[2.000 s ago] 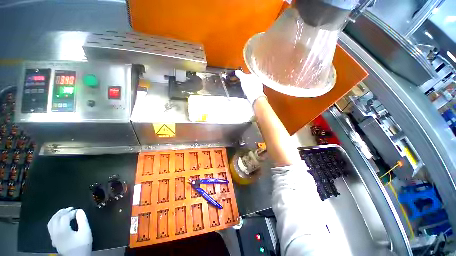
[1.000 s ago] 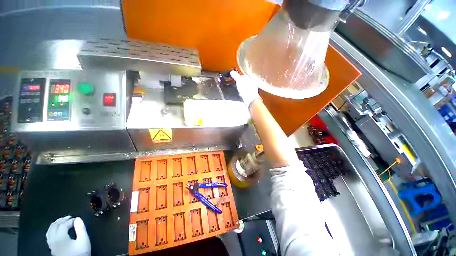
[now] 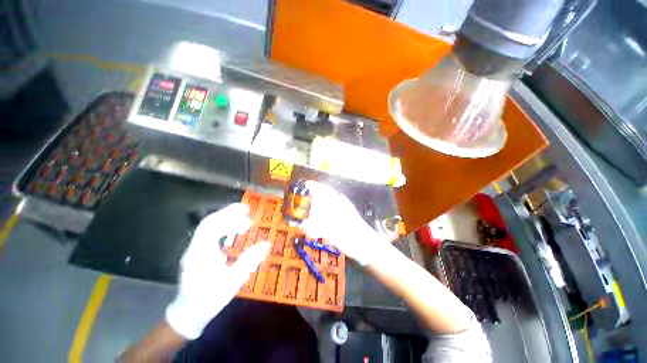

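Note:
My right hand, in a white glove, is shut on a wound coil, black with copper-orange bands, above the back of the orange slotted tray. My left hand, also gloved, is over the tray's left edge with thumb and fingers apart; nothing shows held in it. Blue-handled nippers lie open on the tray. Dark coils stand on the black mat, partly hidden behind my left hand.
The solder machine stands behind the tray, with a white padded roll on its front. A clear fume hood hangs at upper right before an orange board. Coil trays stand left and right, near a red bin.
My right hand has come back from the machine top to above the tray, holding a coil. My left hand has moved from the mat to the tray's left edge. The view has shifted left.

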